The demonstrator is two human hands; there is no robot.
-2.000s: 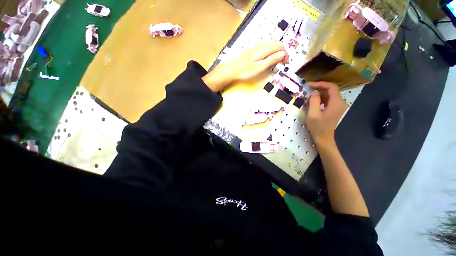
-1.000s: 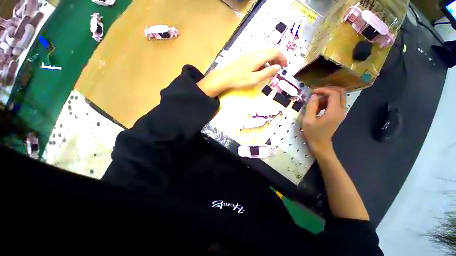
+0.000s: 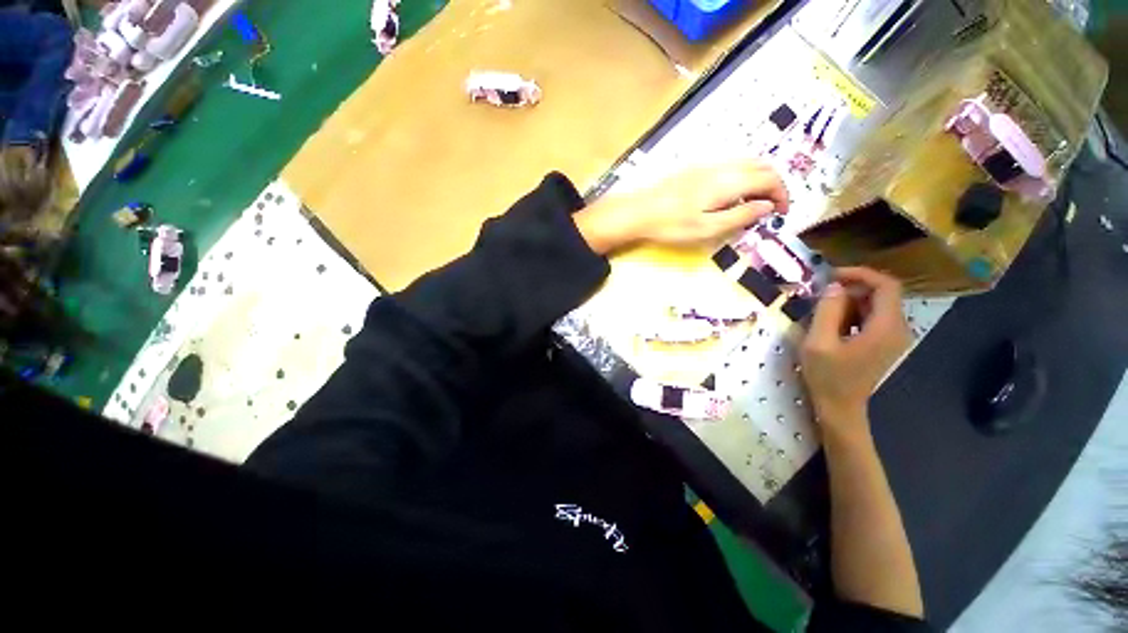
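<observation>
A pink housing (image 3: 777, 262) with a dark middle lies on the white speckled board (image 3: 755, 433) between my hands. My left hand (image 3: 711, 204) is at its upper end, fingers bent; its fingertips are too blurred to show a grip. My right hand (image 3: 856, 328) is at its lower end, thumb and fingers curled together; whether something small is between them is unclear. Black square pads (image 3: 757, 287) lie beside the housing. Thin curved parts (image 3: 695, 331) lie on the yellow sheet. A pink-white unit (image 3: 678, 398) lies near the board's front edge.
An open cardboard box (image 3: 903, 186) carries a pink unit (image 3: 1004, 151) and a black piece. A black rounded object (image 3: 1004, 386) is on the right surface. Brown sheeting (image 3: 421, 161) with one unit (image 3: 504, 89), the green belt (image 3: 235, 136) and a blue bin (image 3: 703, 15) are left and behind.
The whole view has shifted, so things sit further right and the blue bin shows at the top. Both hands stay around the same pink housing; the right fingertips remain near its lower end.
</observation>
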